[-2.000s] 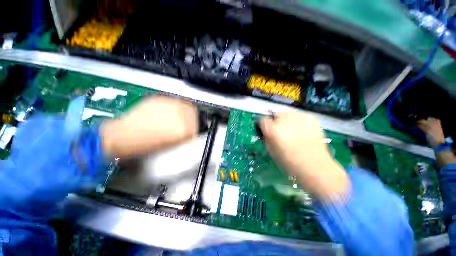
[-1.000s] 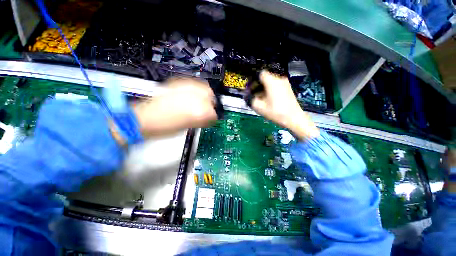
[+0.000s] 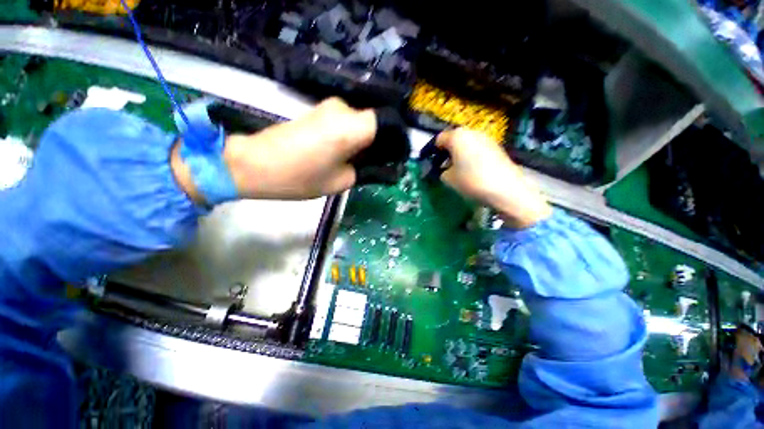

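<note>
A green circuit board (image 3: 419, 251) lies in front of me, with short yellow disc parts (image 3: 350, 275), white rectangles (image 3: 347, 317) and a row of slim dark bars (image 3: 390, 328) near its near left edge. My left hand (image 3: 310, 151), with black finger cots, is over the board's far left corner. My right hand (image 3: 473, 163), also with black finger cots, is just right of it over the far edge, fingertips together. The finger cots blur into the dark background, so I cannot tell whether either hand holds a part.
Black bins behind the far rail (image 3: 578, 197) hold pale grey parts (image 3: 369, 38), yellow parts (image 3: 461, 109) and grey-green parts (image 3: 557, 142). A metal crossbar (image 3: 317, 260) stands left of the board. Another person's hand (image 3: 744, 345) is at the far right.
My right hand has come down from the yellow parts bin to the board's far edge. My left hand stays close to it, a little further right. The camera view has shifted.
</note>
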